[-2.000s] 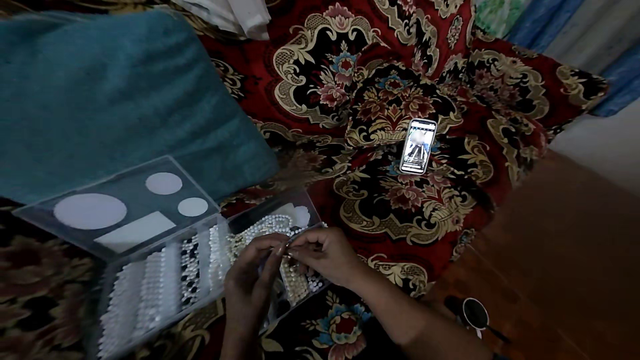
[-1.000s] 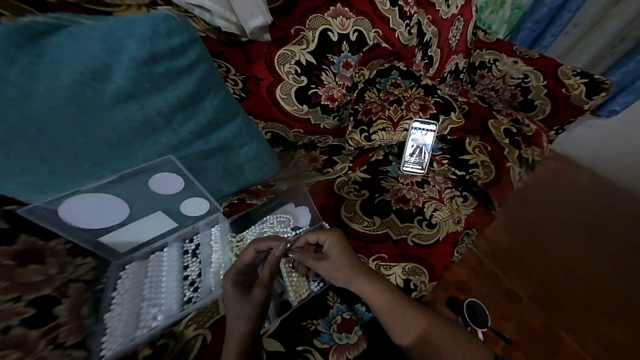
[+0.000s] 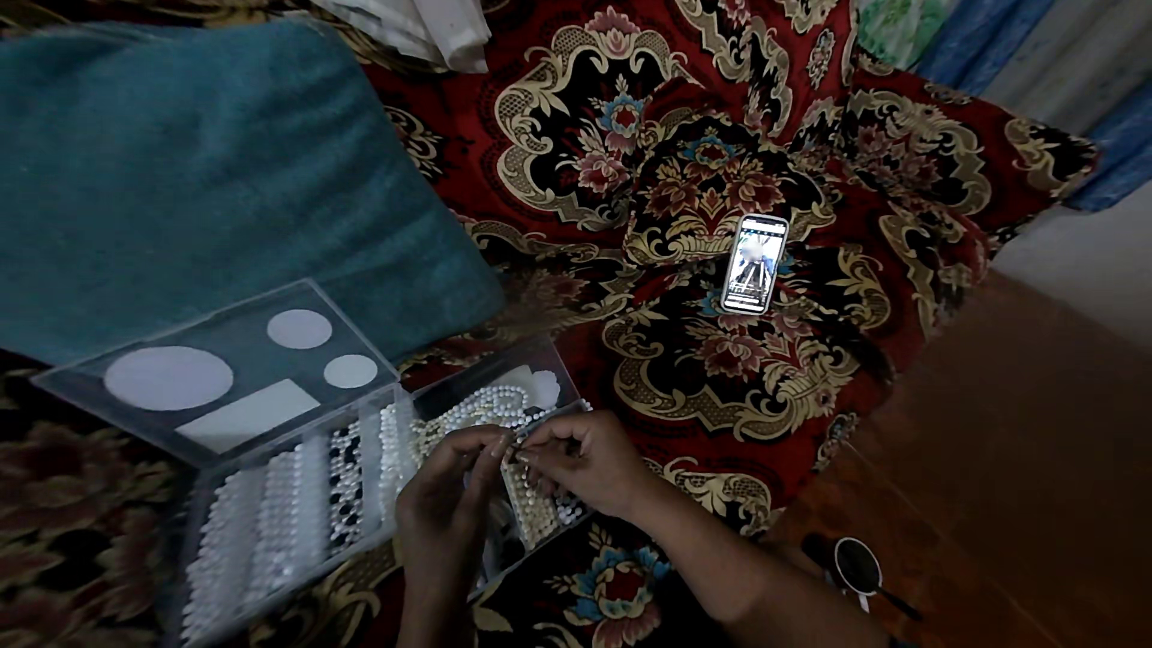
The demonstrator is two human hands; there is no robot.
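My left hand (image 3: 454, 504) and my right hand (image 3: 589, 459) meet over a clear plastic box of bead strands. The fingertips of both pinch something small between them, too tiny and dark to name. Below and behind the fingers lie white pearl bead strands (image 3: 490, 405) and cream bead strands (image 3: 533, 508). To the left, a second clear plastic box (image 3: 193, 513) holds rows of white beads (image 3: 279, 513) and a black-and-white bead row (image 3: 346, 486). Its raised transparent lid (image 3: 310, 292) shows pale oval, round and rectangular pieces.
A teal cushion (image 3: 225, 180) leans behind the boxes on the sofa's red floral cover (image 3: 738, 360). A lit smartphone (image 3: 754, 264) lies farther back on it. White cloth (image 3: 432, 31) is at the top. A round white-rimmed object (image 3: 858, 567) is low on the right, over the brown floor (image 3: 1008, 450).
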